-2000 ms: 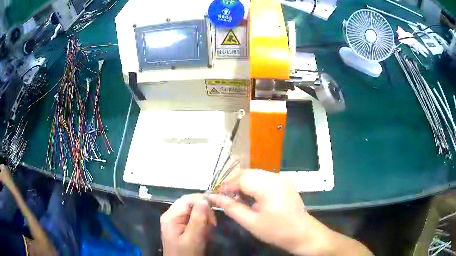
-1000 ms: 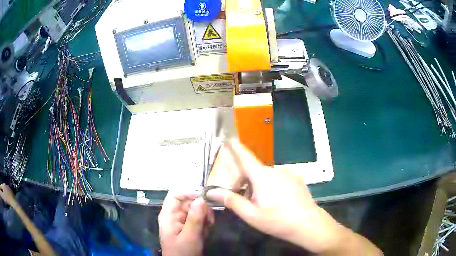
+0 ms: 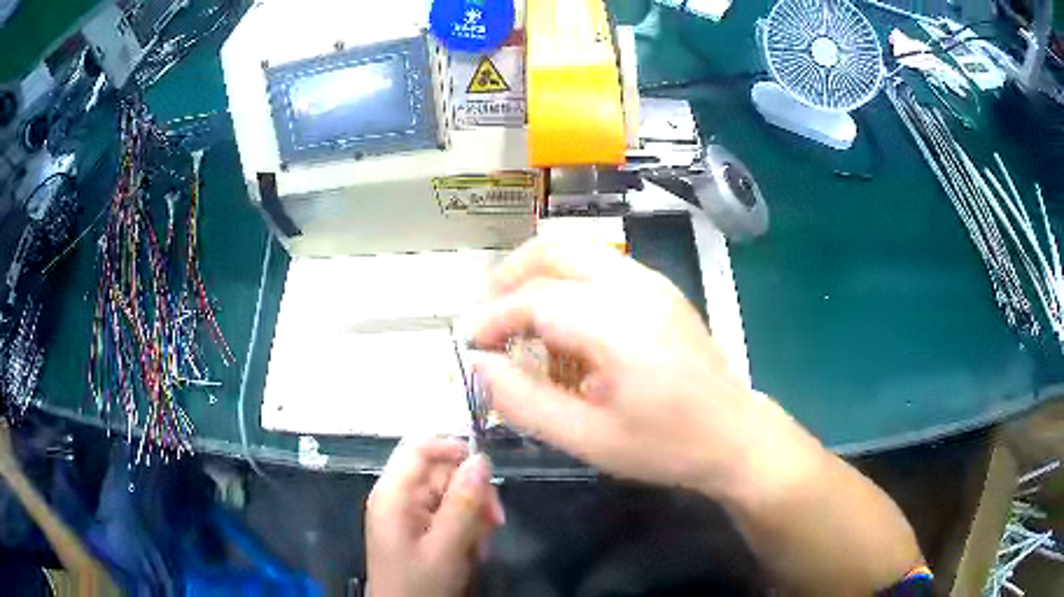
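Observation:
A thin wire bundle [image 3: 473, 391] stands roughly upright over the cream base plate [image 3: 338, 350], near the bench's front edge. My left hand [image 3: 434, 507] pinches its lower end between thumb and fingers. My right hand [image 3: 595, 362] is at the bundle's upper part with thumb and fingers bent around it; this hand is slightly blurred and its exact grip on the strands is hard to see. The taping machine [image 3: 373, 210] stands behind the hands. My right hand covers most of its lower orange guard; the upper orange guard [image 3: 575, 93] shows.
A tangled multicoloured wire pile [image 3: 146, 292] lies left of the machine. The tape roll [image 3: 735, 192] sits right of the orange head. A white desk fan [image 3: 823, 53], straight grey-brown lengths [image 3: 963, 204] and white sticks are farther right. An open carton [image 3: 986, 519] is below the right edge.
My right hand has risen from beside my left hand to the bundle's upper part, now covering the lower orange guard. My left hand has stayed near the bench edge. The view has shifted slightly.

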